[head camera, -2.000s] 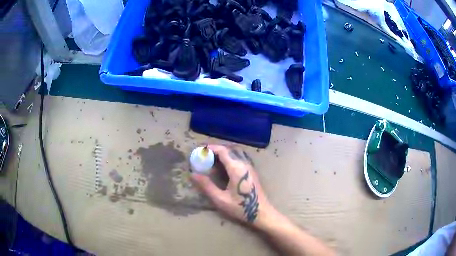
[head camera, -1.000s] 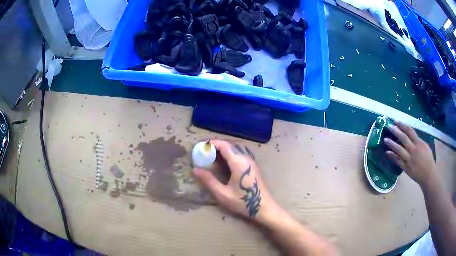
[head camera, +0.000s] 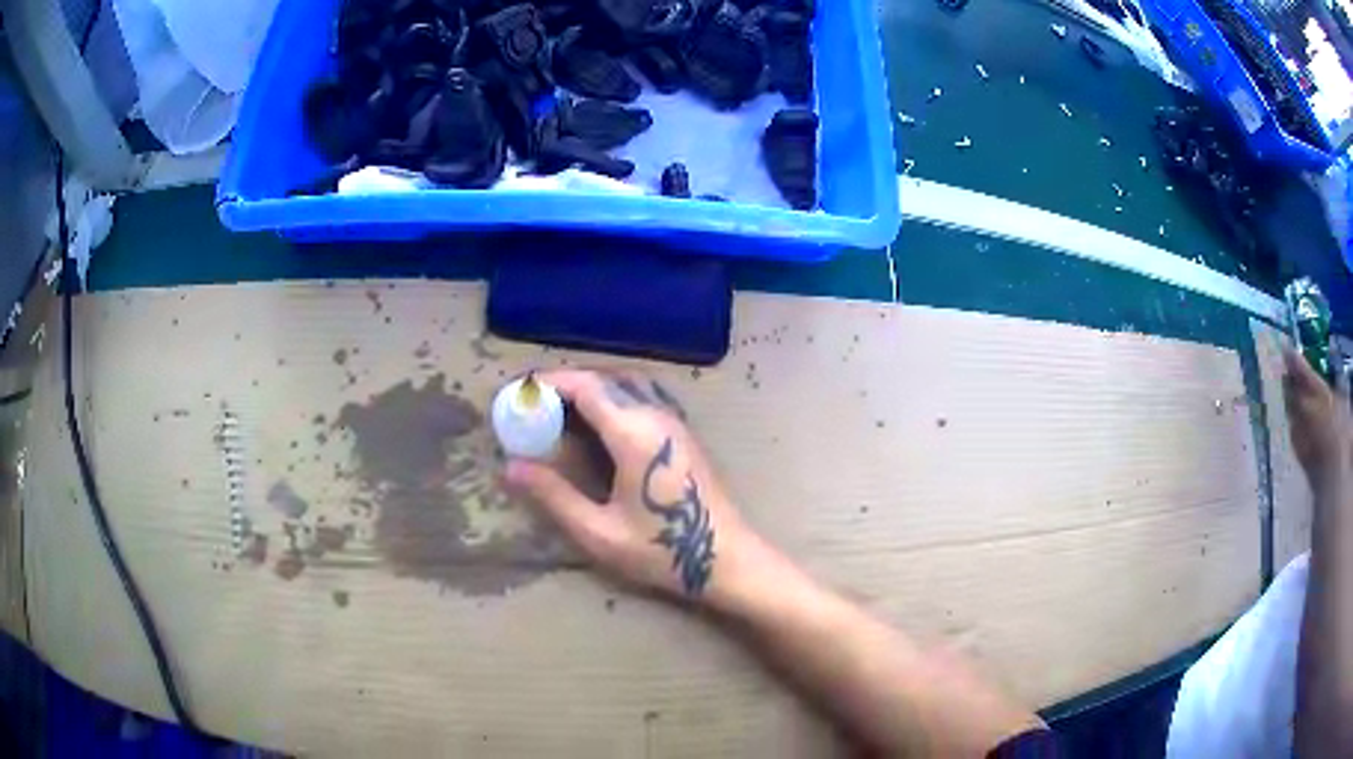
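Note:
My right hand (head camera: 631,475), bare and with a dark tattoo on its back, holds a small white squeeze bottle (head camera: 528,421) between thumb and fingers. The bottle stands upright over the cardboard bench cover (head camera: 920,549), its yellowish tip pointing up. The hand is just right of a dark wet-looking stain. Whether the bottle's base touches the cardboard is hard to tell. My left hand is not in view.
A blue bin (head camera: 557,215) of black inserts stands beyond the hand, with a dark flat case (head camera: 608,306) before it. A black cable (head camera: 89,460) crosses the left side. At the right edge are another person's hand (head camera: 1313,415) and a green part (head camera: 1309,319).
The view has shifted, so the bench sits further left. The other person's hand came onto the green housing on the right; housing and hand are now off the cardboard's right side. My grip is unchanged.

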